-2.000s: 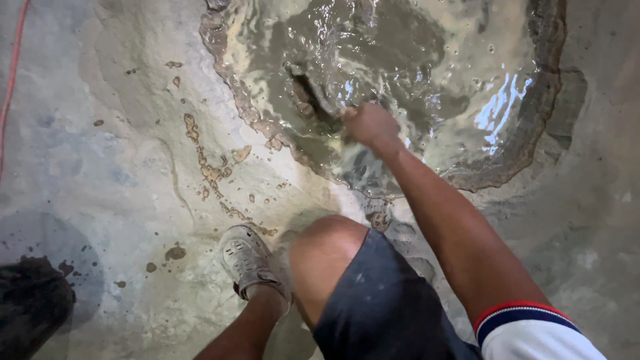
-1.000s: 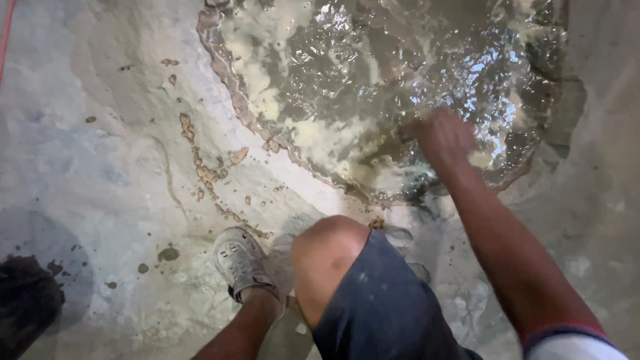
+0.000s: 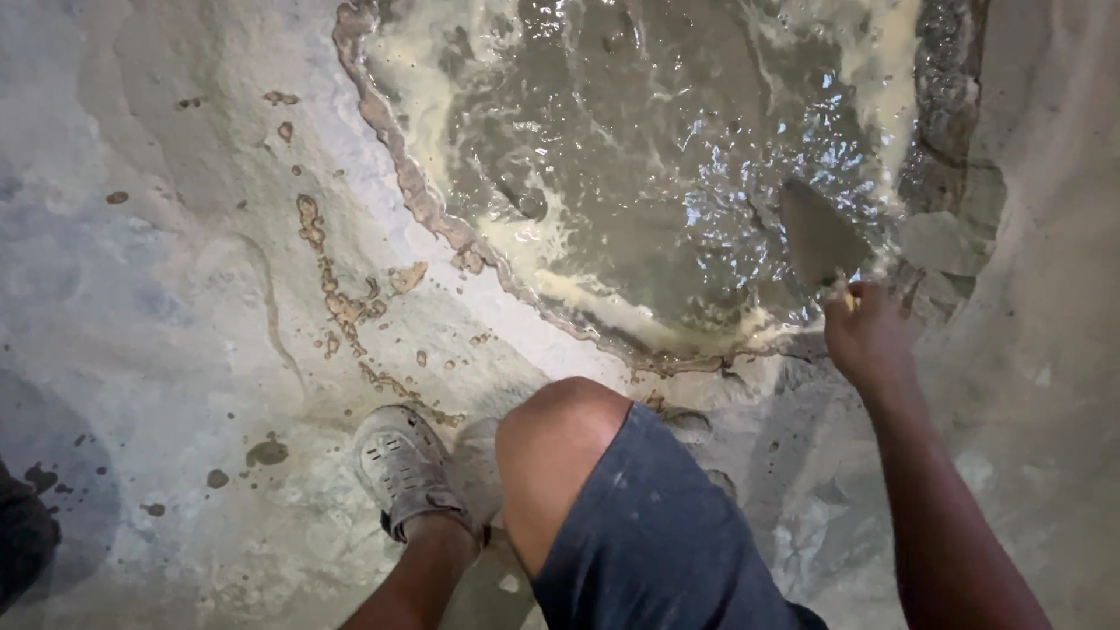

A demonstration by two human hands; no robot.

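My right hand point(image 3: 871, 337) is closed around the handle of a pointed masonry trowel point(image 3: 818, 234), at the lower right edge of a round pool of wet grey slurry point(image 3: 612, 175). The flat blade points up and to the left over the slurry and shows its whole face. Whether the blade touches the liquid I cannot tell. Paler streaks lie along the pool's rim, and light glints on the ripples left of the blade. My left hand is outside the picture.
A crusted rim point(image 3: 407, 166) surrounds the pool. Brown splashes point(image 3: 346, 306) dot the dusty concrete floor point(image 3: 157, 350) on the left. My foot in a clog point(image 3: 407, 459) and my bent knee point(image 3: 560, 437) are close to the near rim. A dark object point(image 3: 22, 534) stands at the lower left edge.
My right hand has moved right along the near side of the pool with its tool. The trowel's blade, blurred or low in the slurry before, now shows plainly.
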